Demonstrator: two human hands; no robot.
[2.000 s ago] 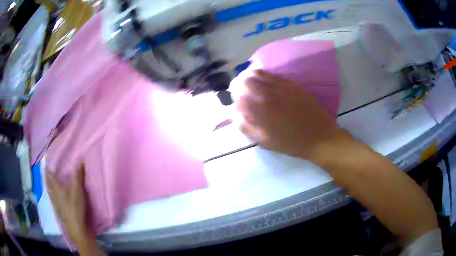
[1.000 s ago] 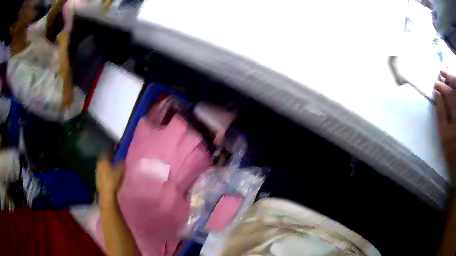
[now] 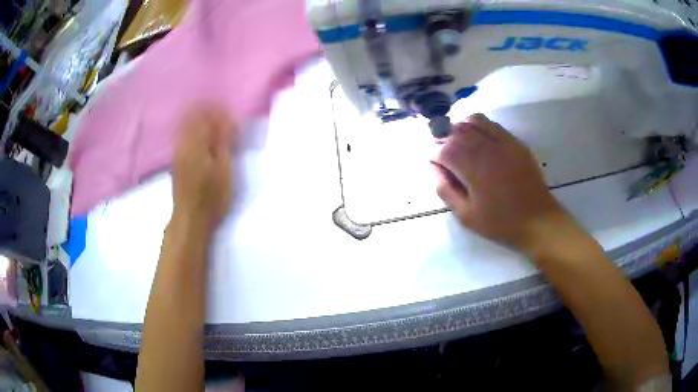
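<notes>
A pink garment panel [image 3: 145, 126] lies on the left and back left of the white table. My left hand [image 3: 203, 161] is on or at its front edge, blurred; whether it grips the cloth cannot be told. My right hand [image 3: 494, 180] is beside the needle area under the head of the white JACK sewing machine [image 3: 536, 42], fingers curled. Whether it holds anything small is lost in the glare. A small dark part [image 3: 438, 125] hangs just above its fingertips. The machine bed plate [image 3: 383, 184] shows bare.
Thread snips [image 3: 654, 180] lie at the right of the machine. A grey ruler-marked strip [image 3: 398, 325] runs along the table's front edge. A dark grey device [image 3: 23, 210] stands at the left edge. Plastic-wrapped things lie at the back left.
The view has swung back from a bin of pink pieces beside the table. Compared with two seconds ago, the pink cloth is off the bed plate and farther back left, and my left hand is farther in.
</notes>
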